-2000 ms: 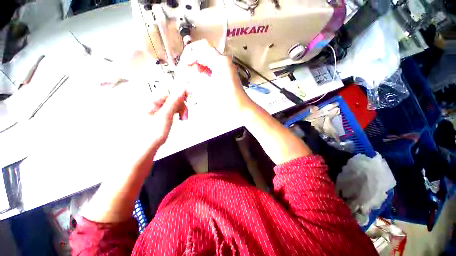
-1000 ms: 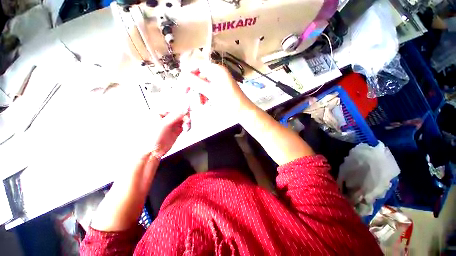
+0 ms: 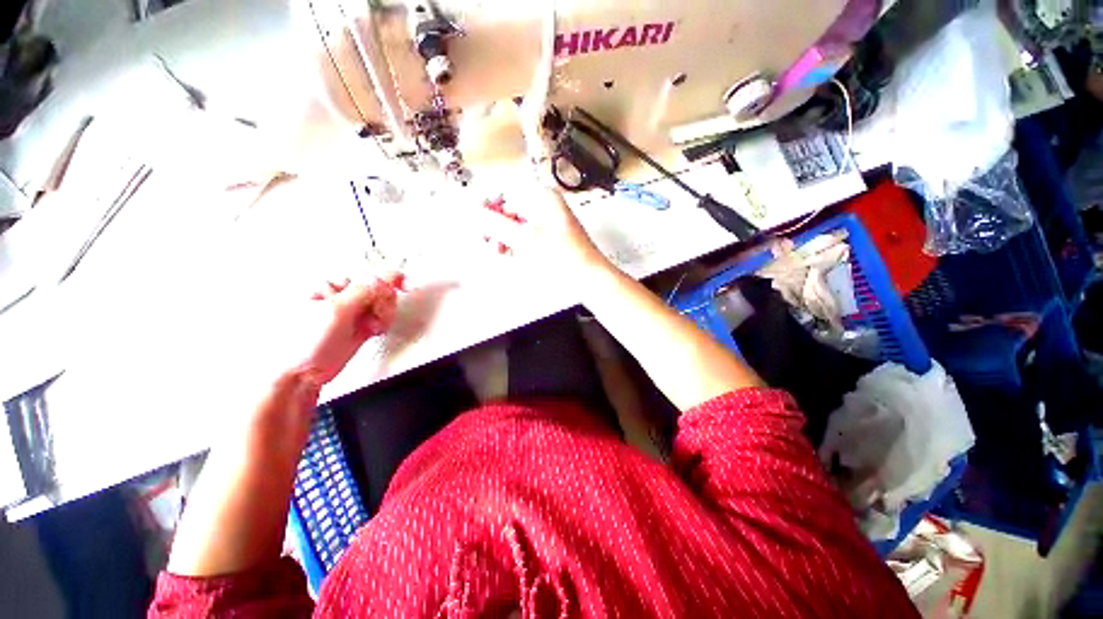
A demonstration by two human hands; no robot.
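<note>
The cream sewing machine (image 3: 605, 73) with magenta HIKARI lettering stands at the top middle. Its needle and presser foot area (image 3: 448, 151) shows at the left end of the head. My right hand (image 3: 520, 224) lies on the white table just in front and right of the needle area, washed out by glare. My left hand (image 3: 357, 317) is nearer the table's front edge, to the left, with its fingers curled. Pale fabric between and under the hands cannot be told from the bright table. Whether either hand grips something is unclear.
Black-handled scissors (image 3: 585, 157), blue snips (image 3: 642, 195) and a screwdriver (image 3: 726, 218) lie right of my right hand. Thin dark strips (image 3: 107, 224) lie on the table's left. A blue crate (image 3: 877, 290) with cloth is below the edge at right. A clear plastic bag (image 3: 956, 181) hangs at right.
My left hand has moved left and away from my right hand, which stays near the needle area. The scissors' handles show more fully. The view has shifted slightly.
</note>
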